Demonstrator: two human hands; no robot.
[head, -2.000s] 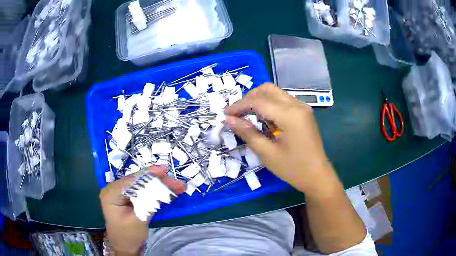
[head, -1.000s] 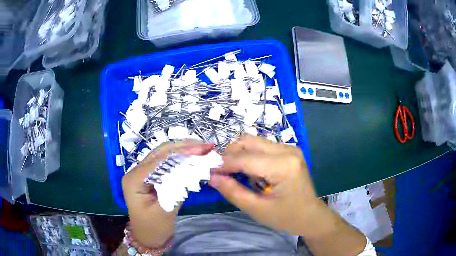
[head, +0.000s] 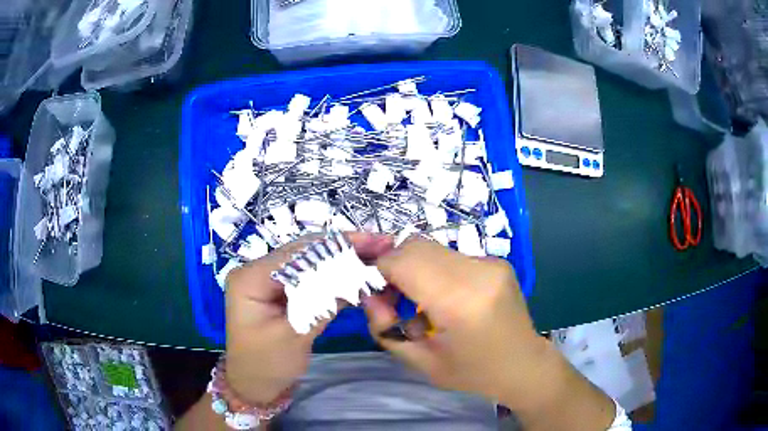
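Observation:
My left hand is closed around a fan of tagged metal pins, with the white tabs bunched together and the rod ends showing above them. My right hand touches the right end of the fan with its fingertips. It also holds side cutters with a dark tip and an orange handle, mostly hidden in the palm. Both hands are over the near edge of the blue sorting tray, which holds a loose heap of tagged pins.
A digital scale and red-handled scissors lie right of the tray. Clear tubs of tagged pins stand at left and back right. A tub with white contents stands behind the tray. A compartment box is low left.
My right hand has moved from the heap in the tray to the fan in my left hand. My left hand has risen towards the centre. The camera view has shifted.

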